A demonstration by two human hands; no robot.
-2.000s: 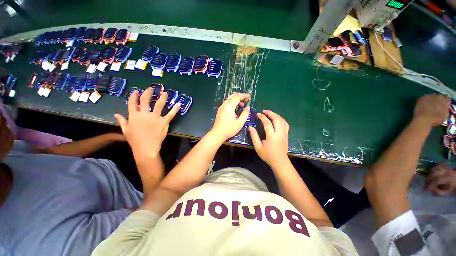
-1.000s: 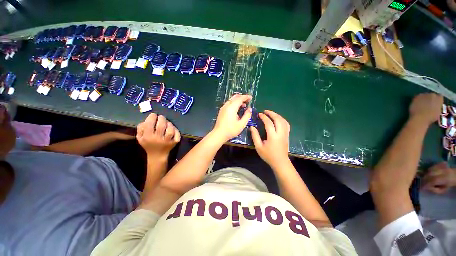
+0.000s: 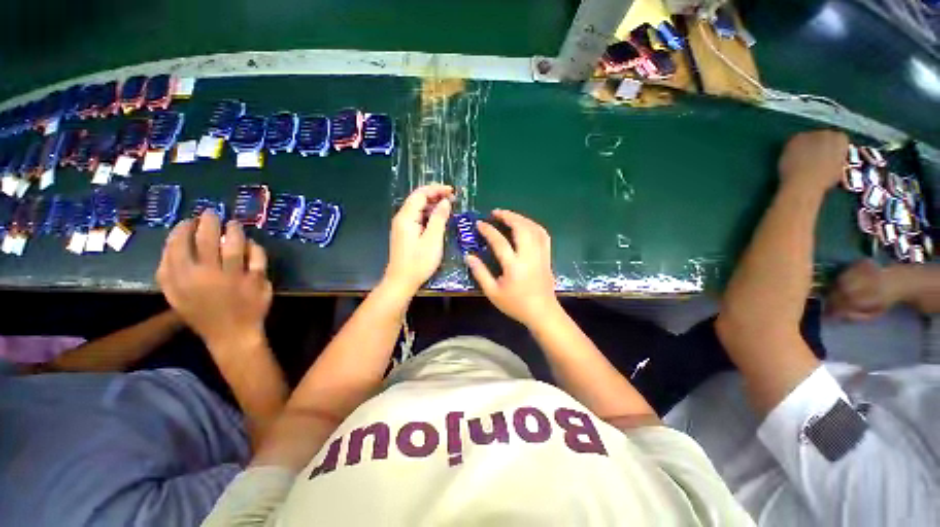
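A blue-rimmed watch body [image 3: 468, 234] with pale stripes on its dark face is at the taped strip of the bench, between my hands. My right hand [image 3: 521, 266] has its thumb and fingertips at the unit's right and lower side and holds it there. My left hand [image 3: 416, 247] is just left of the unit, fingers curled and thumb close to them. A small gap shows between it and the unit. Whether something is inside its fingers is hidden.
Rows of blue and red watch bodies [image 3: 280, 132], some with white tabs, lie left. Another person's hand [image 3: 214, 276] is over the front row. At right, another person's arm [image 3: 768, 278] reaches over the bench beside more units [image 3: 888, 211]. A metal post [image 3: 593, 39] and cardboard tray [image 3: 711, 60] stand behind.
The view has shifted, so the bench contents appear further left. The blue unit now shows more openly between my hands. The left neighbour's hand has moved back over the front row.
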